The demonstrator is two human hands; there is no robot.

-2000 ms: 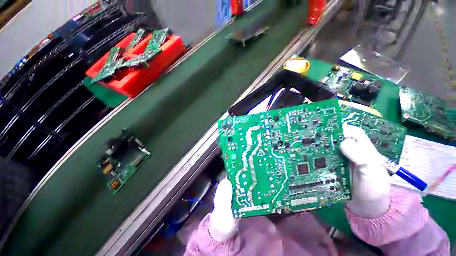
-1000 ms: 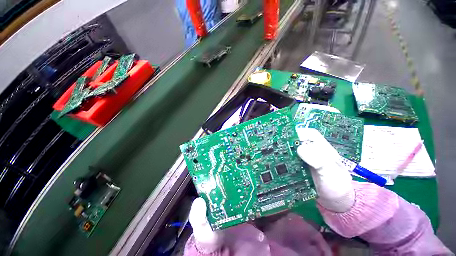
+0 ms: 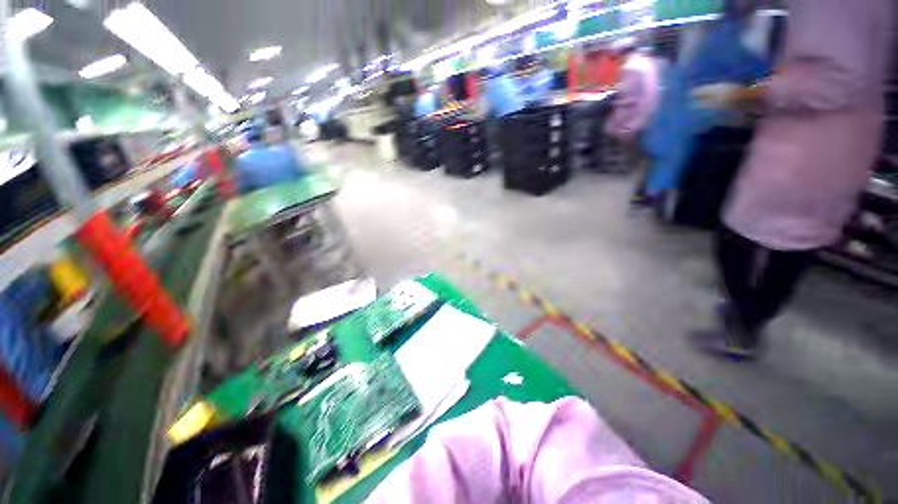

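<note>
A green circuit board (image 3: 359, 409) lies solder side up on the green mat (image 3: 537, 369), partly over a yellow sheet. Another green board (image 3: 399, 310) lies farther back. A board with black and yellow parts (image 3: 300, 364) lies at the table's far left. White record sheets (image 3: 443, 345) lie right of the boards. A pink sleeve reaches in from the bottom edge. Neither of my hands shows; the board held earlier is not recognisable in a hand. The picture is blurred.
The black tray (image 3: 222, 463) is at bottom left beside the green conveyor (image 3: 128, 394). A red post (image 3: 133, 281) stands over the conveyor. A person in a pink smock (image 3: 802, 128) stands at right. Black crates (image 3: 535, 148) and yellow-black floor tape (image 3: 630, 359) lie beyond the table.
The view has swung up and right, showing the aisle and people. My gloved hands, the held board and the pen have left view. A pink sleeve remains at the bottom.
</note>
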